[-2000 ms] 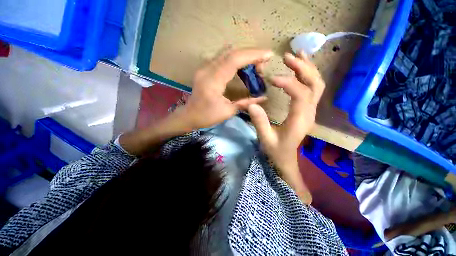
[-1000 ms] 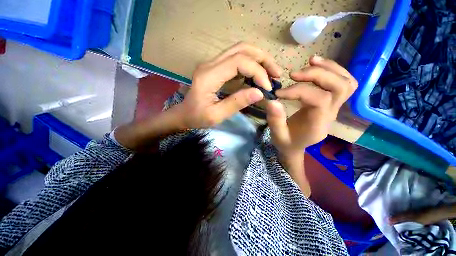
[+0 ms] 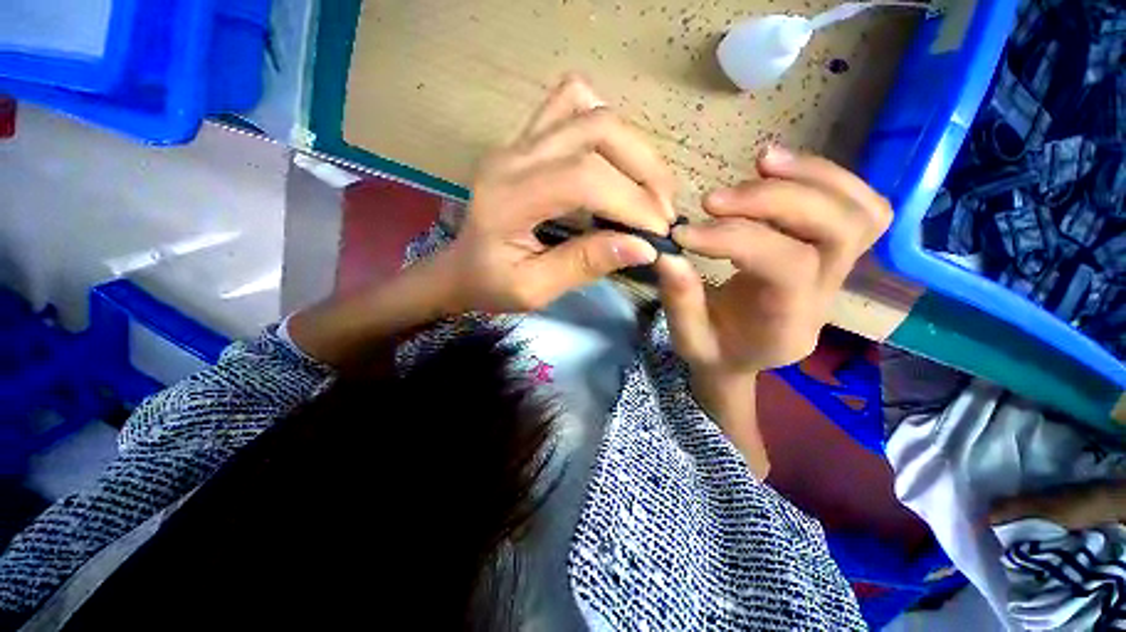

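Note:
A small dark plastic part (image 3: 654,238) is pinched between my two hands above the near edge of the tan work board (image 3: 432,87). My left hand (image 3: 543,210) grips it between thumb and fingers from the left. My right hand (image 3: 772,259) pinches its right end between thumb and index finger, the other fingers spread. My fingers cover much of the part. A white round glue bottle (image 3: 762,52) lies on the board beyond my hands, its thin nozzle pointing right.
A blue-rimmed bin (image 3: 920,235) heaped with dark parts (image 3: 1050,185) stands at the right. Blue stacked trays (image 3: 185,74) are at the upper left. Dark specks dot the board. Another person's arm and white clothing (image 3: 957,463) show at the lower right.
Two seconds ago my left hand held the part with my right fingers apart from it. Now both hands pinch it. The bottle and board appear slightly higher in the view.

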